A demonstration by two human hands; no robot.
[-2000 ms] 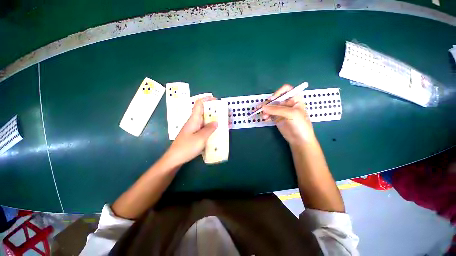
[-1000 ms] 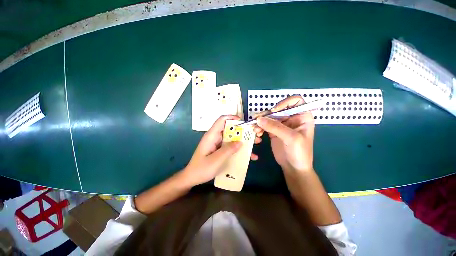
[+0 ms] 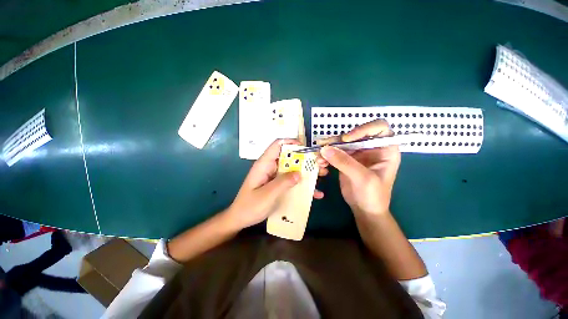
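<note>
My left hand (image 3: 265, 190) holds a cream plastic panel (image 3: 291, 209) upright near my body, thumb on its face. The panel's upper end has a yellow patch (image 3: 291, 162) with dark dots and a group of small holes beside it. My right hand (image 3: 369, 174) grips silver tweezers (image 3: 364, 144) like a pen, their tips at the panel's top edge over the yellow patch. Whether a dot is in the tips is too small to tell. The white dot sheet (image 3: 436, 129) lies flat behind and right of my right hand, with rows of black dots.
Several cream panels (image 3: 208, 112) with yellow patches lie left of the sheet, some overlapping. A bagged stack of dot sheets (image 3: 529, 87) is at the right, a sheet piece (image 3: 26, 138) at far left. A cardboard box (image 3: 112, 271) is on the floor. A rail (image 3: 93, 34) runs behind.
Since the first frame, the tweezers have moved from the dot sheet to the held panel's yellow end. The view has shifted. Over the last second the hands hardly moved; the red stool has mostly left view.
</note>
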